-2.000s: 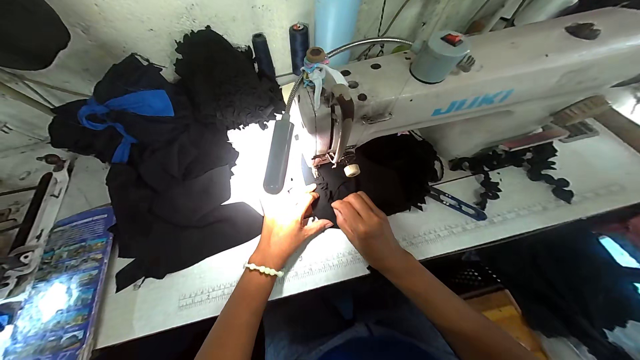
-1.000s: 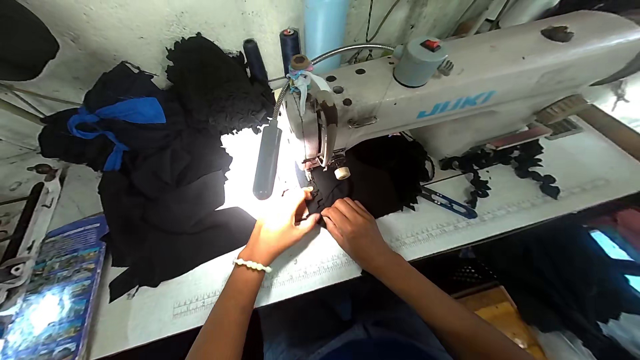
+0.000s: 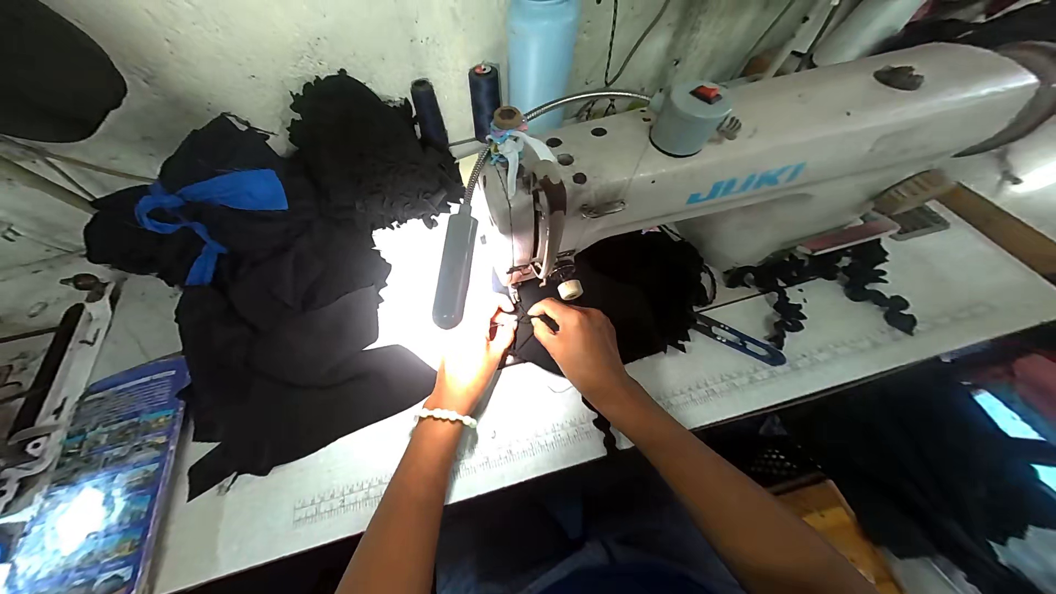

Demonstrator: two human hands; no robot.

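A white Juki sewing machine (image 3: pixel 742 173) stands on the table, its needle area over a piece of black fabric (image 3: pixel 627 305). Just in front of the presser foot, my left hand (image 3: pixel 472 351) pinches the fabric's edge, washed out by bright light. Close at its right, my right hand (image 3: pixel 582 342) grips the same fabric between thumb and fingers. A lamp on a flexible neck (image 3: pixel 455 268) hangs over the left hand. To the right of the fabric lies a dark blue slotted tool (image 3: pixel 740 339). A black fabric pile (image 3: pixel 280 330) lies left of the machine.
Blue cloth ties (image 3: pixel 235 190) lie on the pile. Behind stand dark thread cones (image 3: pixel 485 99) and a light blue bottle (image 3: pixel 540 58). Black scalloped strips (image 3: pixel 866 289) lie at the right. A ruler scale (image 3: pixel 528 450) runs along the table's front. A blue printed booklet (image 3: pixel 107 487) lies at left.
My hands have shifted slightly at the fabric near the presser foot, and its front edge lies differently. A black scalloped strip now shows hanging below my right hand.
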